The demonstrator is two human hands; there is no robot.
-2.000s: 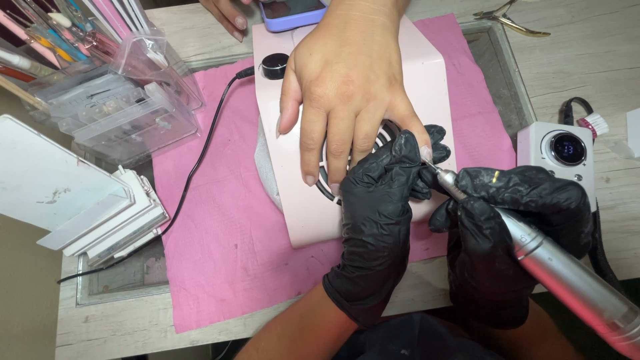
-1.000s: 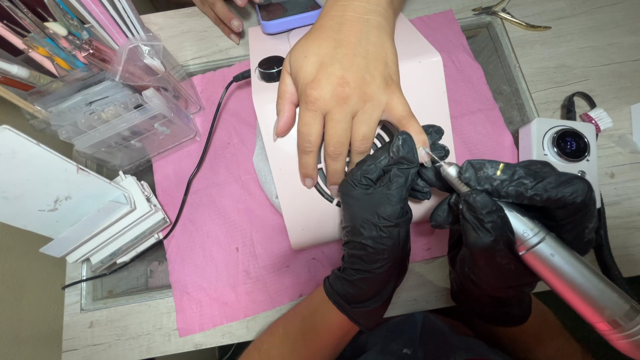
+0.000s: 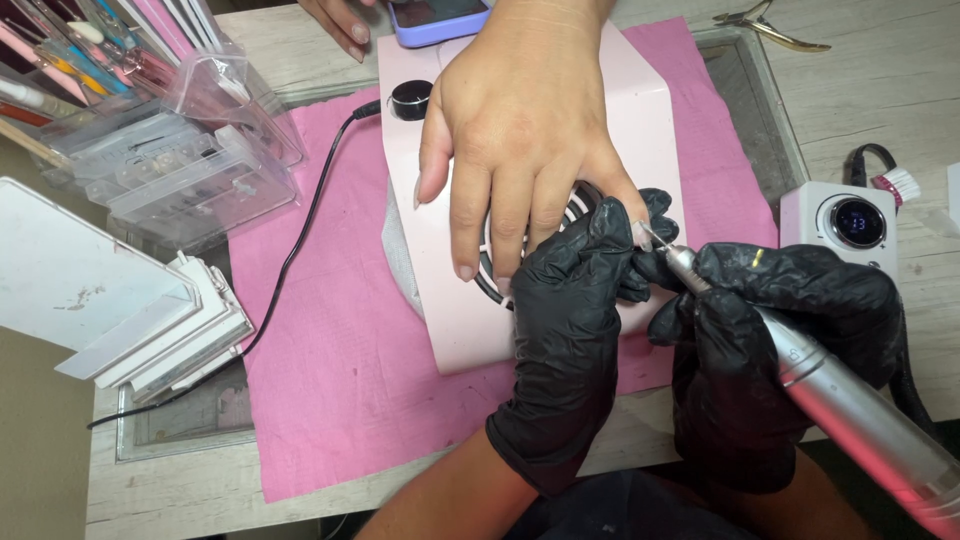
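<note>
My left hand (image 3: 574, 322), in a black glove, grips the little finger of another person's hand (image 3: 525, 135). That hand lies palm down on a pale pink nail dust collector (image 3: 645, 135), over its round fan grille (image 3: 581, 202). In my right hand (image 3: 780, 322), also gloved in black, is a silver electric nail drill handpiece (image 3: 840, 397). Its thin bit (image 3: 657, 238) is at the nail (image 3: 642, 235) of the gripped finger; whether it touches cannot be told. My left fingertips are partly hidden behind that finger.
A pink cloth (image 3: 337, 420) lies under the collector. At the left stand a clear organizer (image 3: 202, 180) and white boxes (image 3: 172, 330), with a black cable (image 3: 300, 240) nearby. The drill's control unit (image 3: 840, 217) and a small brush (image 3: 898, 185) are right; cuticle nippers (image 3: 772, 28) and a phone (image 3: 439, 19) lie at the back.
</note>
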